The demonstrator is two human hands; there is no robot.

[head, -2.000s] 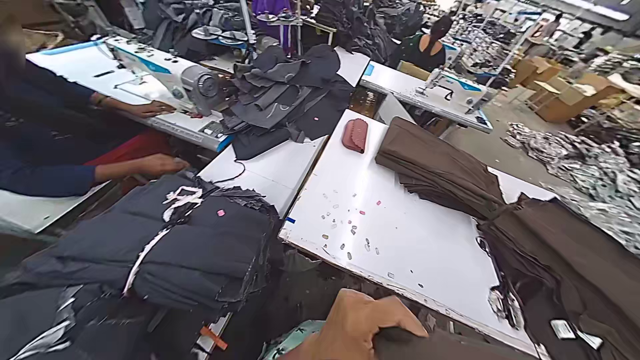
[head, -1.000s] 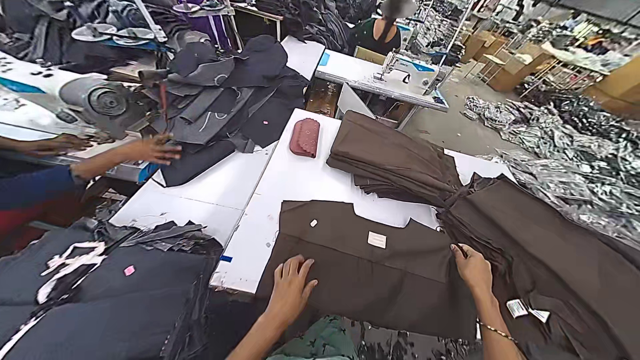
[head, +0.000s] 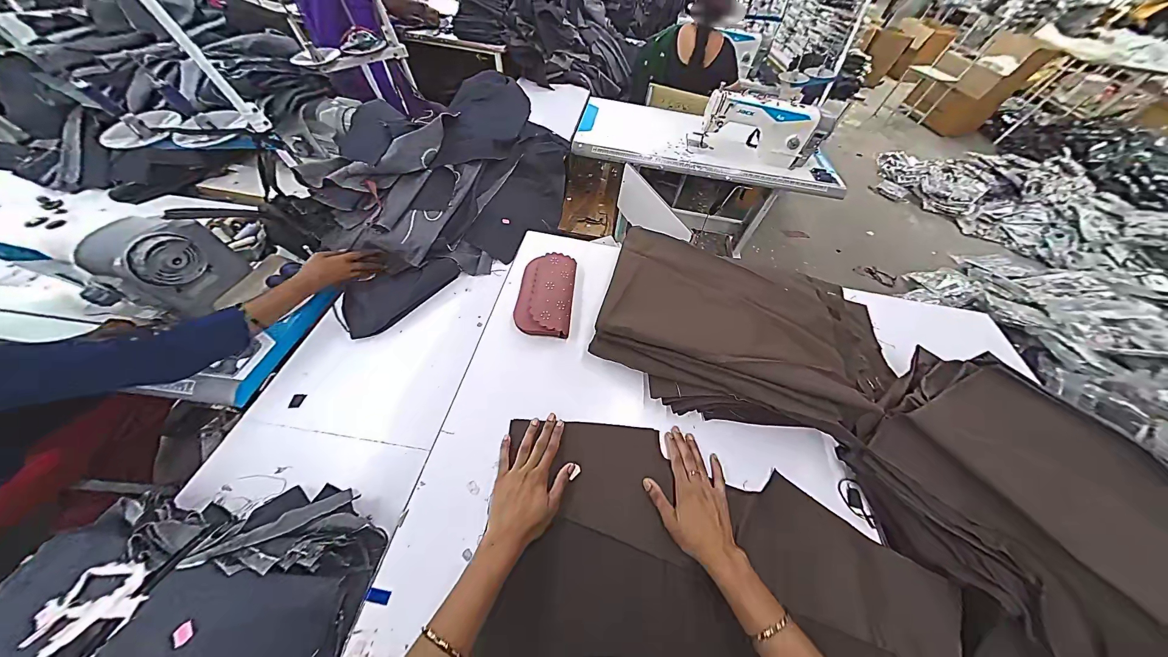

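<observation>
A dark brown cut fabric piece [head: 620, 566] lies spread on the white table [head: 584, 392] in front of me. My left hand [head: 527, 488] rests flat on its upper left part, fingers apart, beside a small white sticker [head: 574, 472]. My right hand [head: 698, 502] lies palm down near the upper right edge, fingers spread. Neither hand grips anything. Beyond the piece, a folded stack of brown fabric [head: 730, 319] sits on the table, with more brown fabric [head: 1031, 474] draped at the right. Left of that stack is a reddish-pink scalloped purse [head: 546, 295].
A co-worker's hand [head: 342, 266] touches a heap of dark grey garment pieces [head: 438, 173] at the left, near a sewing machine [head: 164, 260]. A tied grey fabric bundle [head: 246, 598] stands front left. Scissors [head: 853, 497] lie partly under brown fabric. Another sewing machine [head: 766, 123] stands ahead.
Both my hands now lie flat on the brown piece; one second ago the right held its right side. The co-worker's hand has moved onto the grey heap.
</observation>
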